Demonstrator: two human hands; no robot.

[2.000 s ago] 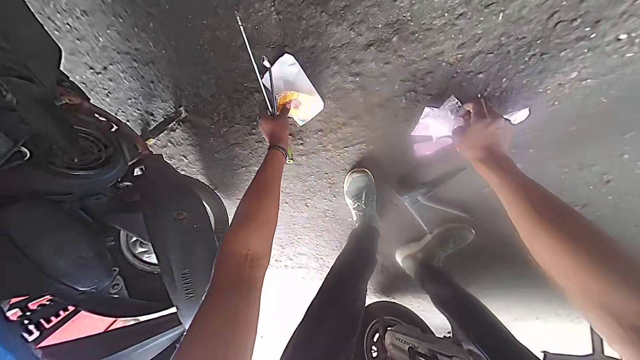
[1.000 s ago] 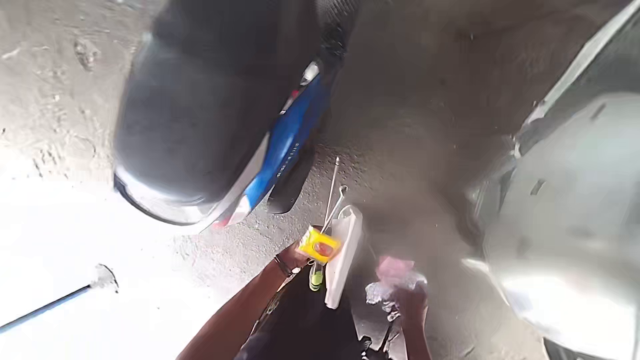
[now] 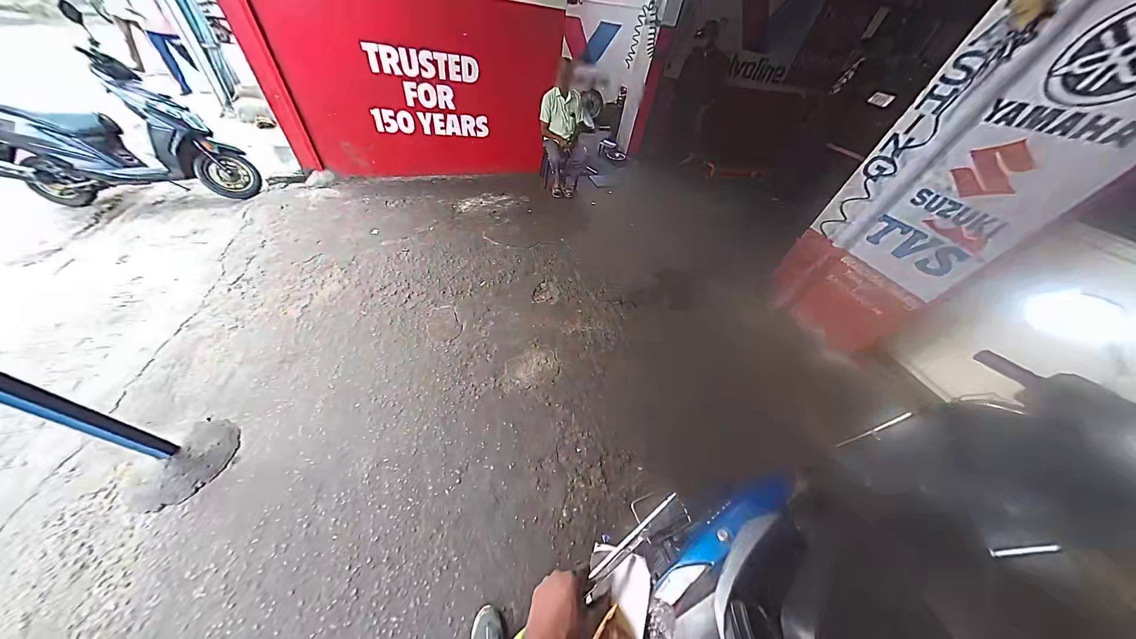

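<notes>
At the bottom edge, my left hand (image 3: 557,605) is closed around a thin metal rod tool (image 3: 632,538), which slants up to the right. A white sheet or flat carton (image 3: 632,579) is beside the fingers, with part of a yellow-orange packet (image 3: 612,625) below it. Crumpled clear plastic (image 3: 660,618) shows just right of the white piece. My right hand is out of view, so what it holds is hidden. The blue body panel of a motorcycle or scooter (image 3: 741,519) lies close to the right of these things.
A blue-black post (image 3: 89,415) stands in a concrete base at left. A parked scooter (image 3: 133,142) is at upper left. A seated person (image 3: 565,124) is by the red wall (image 3: 399,89). At right are a painted pillar (image 3: 923,195) and a dark vehicle (image 3: 958,497). Rough concrete ground (image 3: 399,399) lies between.
The view has swung up from the ground to the forecourt. My left hand still holds the tool and white piece. My right hand, seen earlier with crumpled plastic, has left the view.
</notes>
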